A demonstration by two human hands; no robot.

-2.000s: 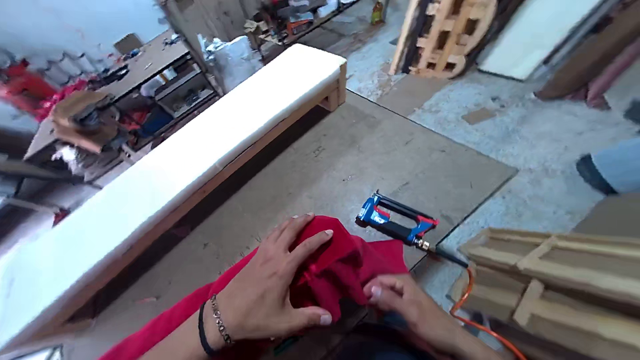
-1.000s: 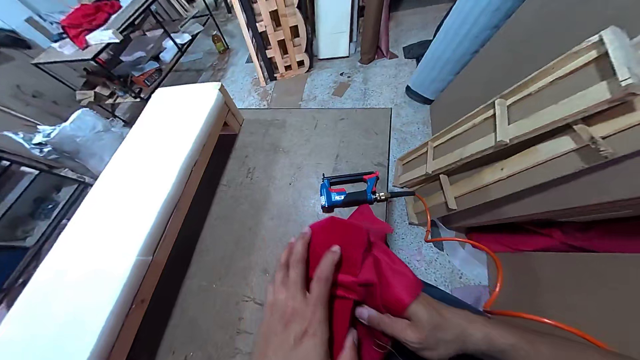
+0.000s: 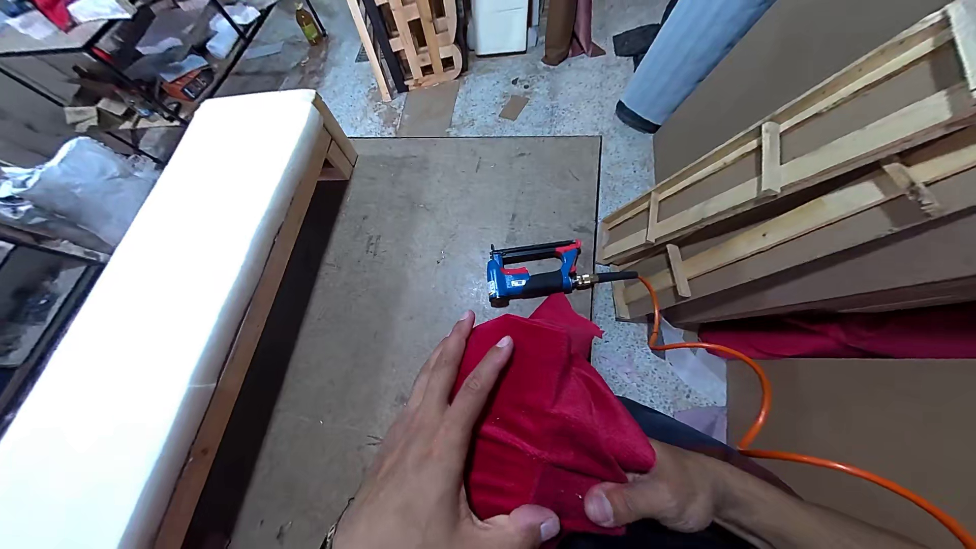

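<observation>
Red fabric [image 3: 545,404], folded over something I cannot see, is bunched between my hands at the bottom centre. My left hand [image 3: 438,450] lies along its left side, fingers spread and thumb at its lower edge. On the right, my right hand [image 3: 648,492] grips the lower right edge, its thumb on top and its fingers hidden beneath the cloth. Just beyond the fabric a blue and black pneumatic staple gun [image 3: 534,272] rests on the brown board [image 3: 457,191], joined to an orange air hose [image 3: 751,374].
A long bench with white padding [image 3: 206,229] on a wooden frame runs along the left. Slatted wooden frames [image 3: 770,156] lean at the right. A blue-grey roll [image 3: 690,61], a cut wooden panel [image 3: 427,38] and a bottle [image 3: 307,24] stand farther back. Cluttered shelving is at upper left.
The view has turned considerably. My left hand has moved from on top of the red fabric to its left side, and the fabric between my hands looks more compactly folded.
</observation>
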